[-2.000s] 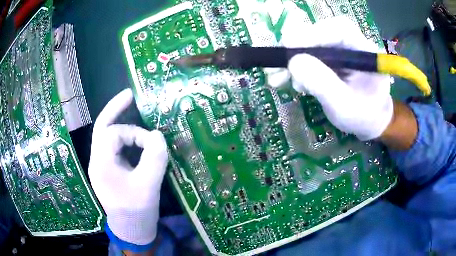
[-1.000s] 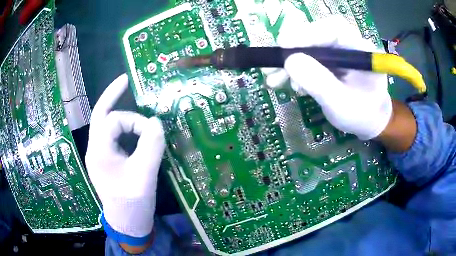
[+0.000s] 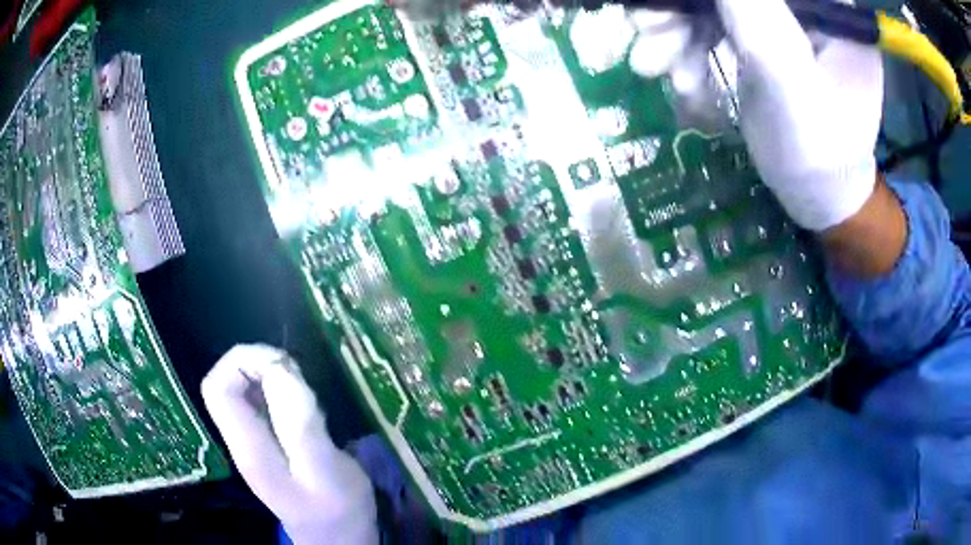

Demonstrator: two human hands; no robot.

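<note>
A large green circuit board (image 3: 458, 309) lies solder side up in front of me, slightly turned, with strong glare across its upper left. My right hand (image 3: 804, 117), white-gloved, is shut on the soldering iron (image 3: 836, 19) above the board's upper right. The iron's black handle and yellow rear end show; its tip is blurred or cut off at the top edge. My left hand (image 3: 287, 436), also white-gloved, is off the board, by its lower left edge. Its thumb and fingers are pinched, and a faint thin strand, solder wire, seems to rise from them.
A second green board (image 3: 80, 309) lies at the left, with a grey-white ribbed block (image 3: 138, 165) by its right edge. Red parts (image 3: 53, 23) show at the top left. The dark green mat (image 3: 224, 266) lies between the boards. Dark cables are at the right.
My right hand and the iron have moved up and right, away from the board's upper left part. My left hand has moved down, away from the board's left edge. The board has shifted slightly left.
</note>
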